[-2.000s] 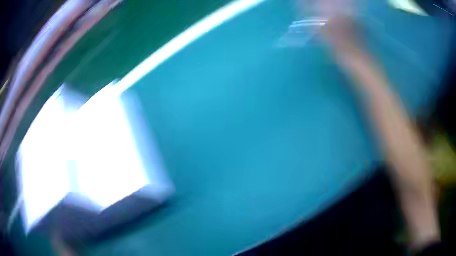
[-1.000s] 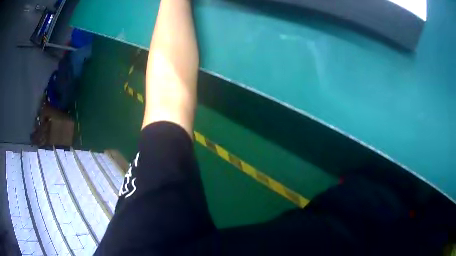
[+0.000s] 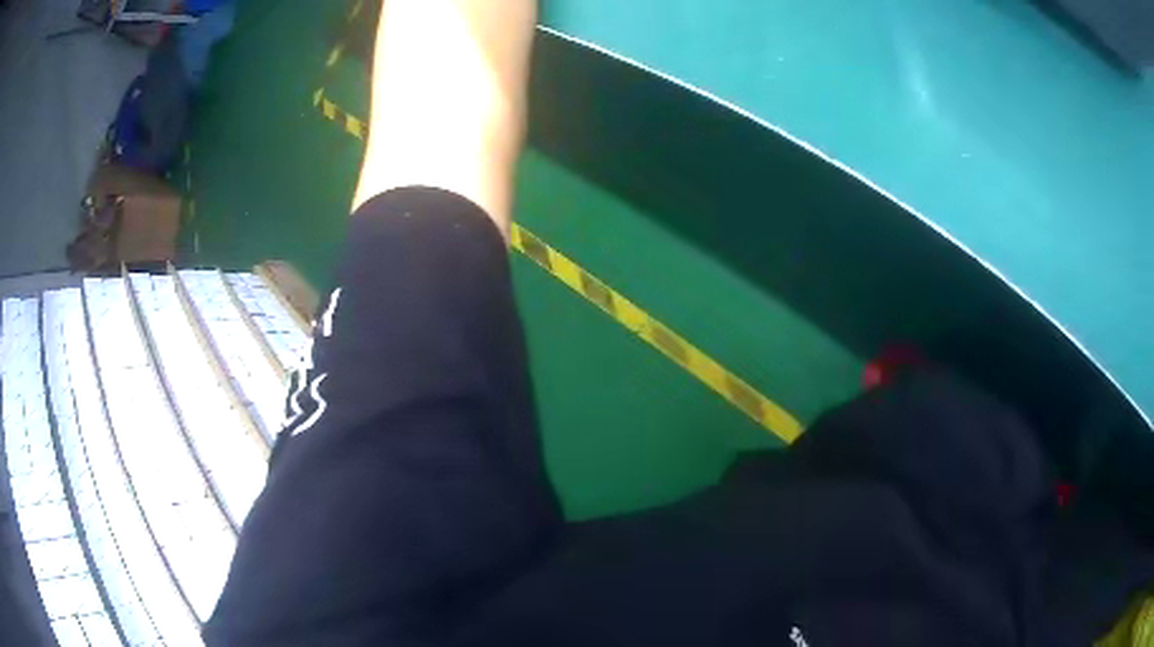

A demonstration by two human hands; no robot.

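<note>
Neither of my hands is in the picture. My left forearm, bare below a dark sleeve, runs up and is cut off by the top edge, so the hand is hidden. My right arm cannot be made out. The green-topped workbench (image 3: 1012, 164) fills the upper right. The grey, shaded side of what looks like a white carton or group of cartons (image 3: 1114, 28) lies on it, cut off at the top right corner.
Stacked white boxes (image 3: 139, 430) stand in layered rows at lower left. Behind them are a brown carton (image 3: 148, 225) and dark blue items. Yellow-black tape (image 3: 658, 335) crosses the green floor. A crumpled yellow thing (image 3: 1129, 626) shows at the bottom right corner.
Two seconds ago the view showed white boxes on the bench; it then turned to the floor and stacks. Since one second ago, the bench, grey box side and forearm have shifted up in the picture.
</note>
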